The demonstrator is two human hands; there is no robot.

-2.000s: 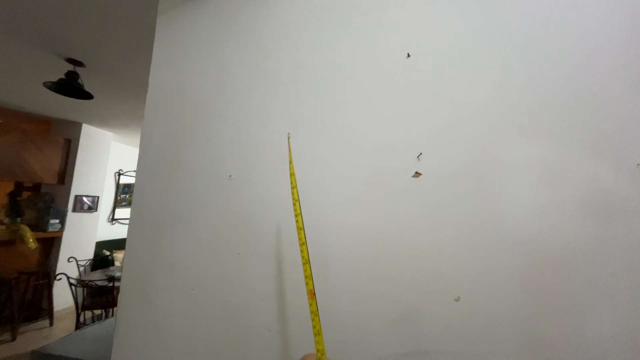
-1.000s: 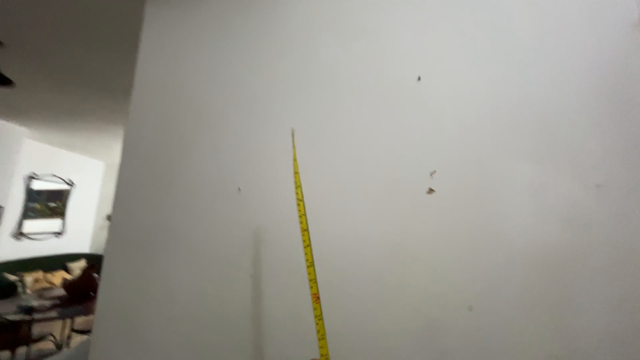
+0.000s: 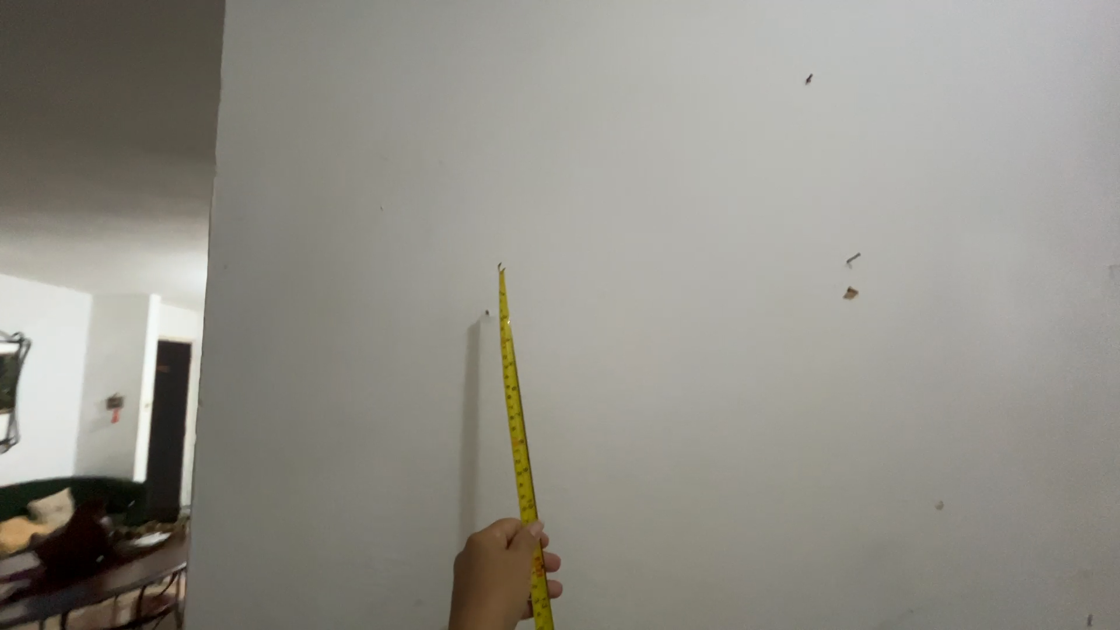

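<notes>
A yellow steel tape measure blade (image 3: 516, 420) stands extended upward in front of the white wall (image 3: 665, 367), its hooked end at the top, near a small dark hole in the wall. My left hand (image 3: 499, 573) grips the blade low down, with the thumb on its near face and fingertips showing past its right edge. A shadow falls on the wall left of the blade. The tape's case is out of view below. My right hand is not in view.
A nail (image 3: 853, 259) juts from the wall above a chipped spot (image 3: 850, 294); another dark fixing (image 3: 808, 79) is higher. Left of the wall's edge, a room holds a dark table (image 3: 105, 577), a green sofa (image 3: 83, 486) and a dark door (image 3: 169, 420).
My left hand has risen into fuller view on the blade. The blade's tip now shows beside a small hole in the wall. The view has shifted.
</notes>
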